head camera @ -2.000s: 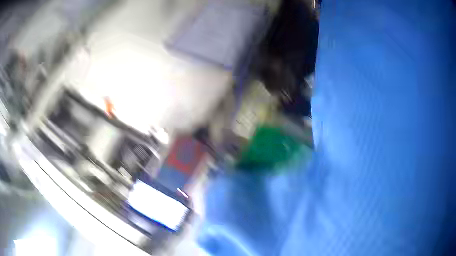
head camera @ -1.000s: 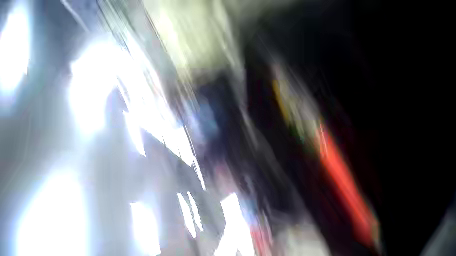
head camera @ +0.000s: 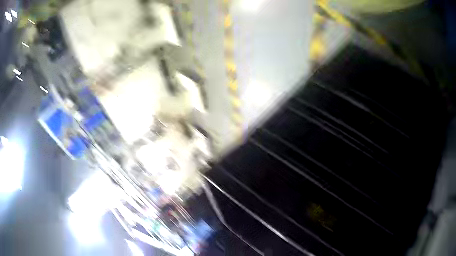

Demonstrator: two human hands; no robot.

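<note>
A large black tote bin (head camera: pixel 320 150) with ribbed sides fills the lower right of the head view, very close and tilted. A faint yellow mark shows low on its side. Neither my left hand nor my right hand can be made out, so whether a hand holds the bin cannot be seen. The picture is blurred.
Cream machines (head camera: pixel 132 105) stand in a tilted row at the left. A blue-bordered panel (head camera: pixel 62 125) is at the far left. Grey floor with yellow-black marking tape (head camera: pixel 231 75) lies behind the bin. Bright lights show at the lower left. A grey strip, unclear, runs along the lower right edge.
The view has swung from a blue garment and work surface, through a dark blur with a red strip, to the black bin, machines and taped floor.
</note>
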